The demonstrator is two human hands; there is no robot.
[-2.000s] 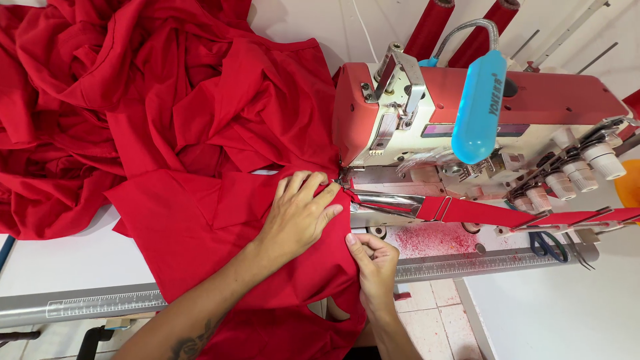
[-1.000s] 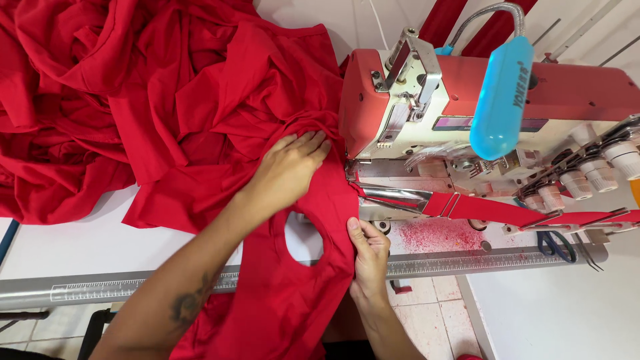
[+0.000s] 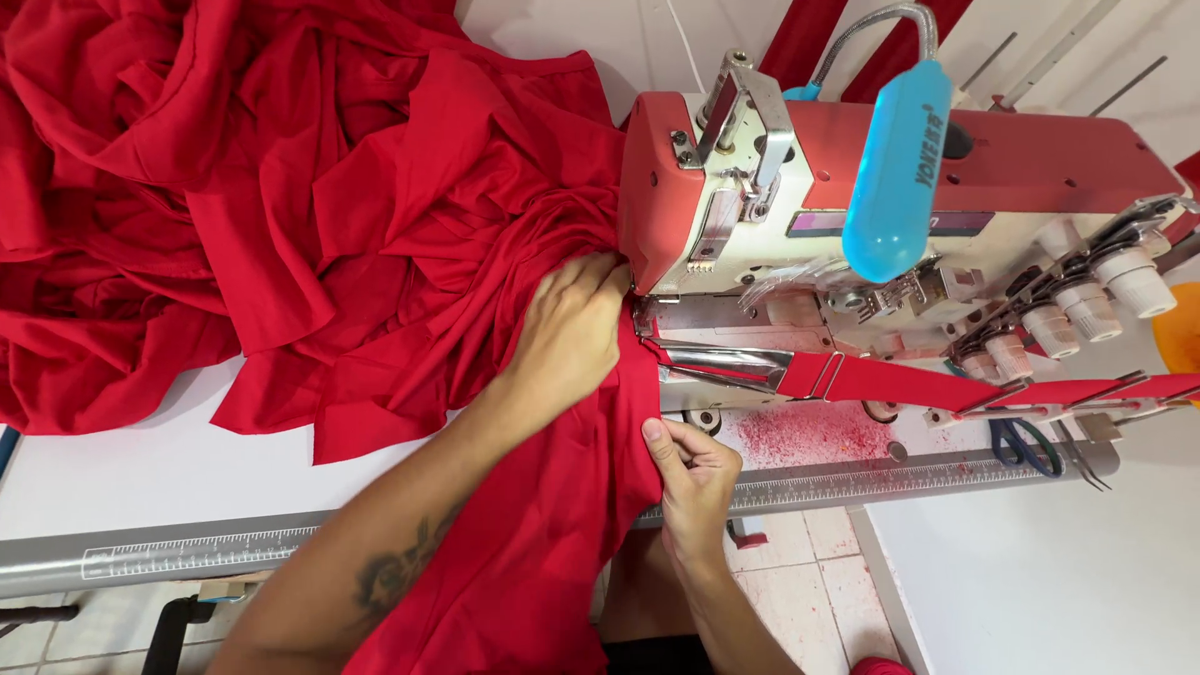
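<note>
Under the needle area of a red and cream industrial sewing machine (image 3: 712, 225) lies the edge of a red knit fabric piece (image 3: 553, 525). My left hand (image 3: 572, 328) presses flat on the bunched fabric just left of the presser foot, its fingertips partly hidden in folds. Lower right, my right hand (image 3: 694, 469) pinches the fabric's right edge between thumb and fingers. A red fabric strip (image 3: 881, 382) runs from the right through a metal binding folder (image 3: 727, 361) to the needle area.
A large heap of red fabric (image 3: 234, 187) covers the table's left. A blue lamp (image 3: 895, 178) hangs before the machine. Thread tension knobs (image 3: 1087, 309), dark-handled scissors (image 3: 1022, 448) and red lint (image 3: 816, 436) are at right. A grey ruled edge (image 3: 206, 548) borders the table.
The fabric below my hands has shifted, and the round opening seen in it one second ago no longer shows. My left hand has moved close to the presser foot.
</note>
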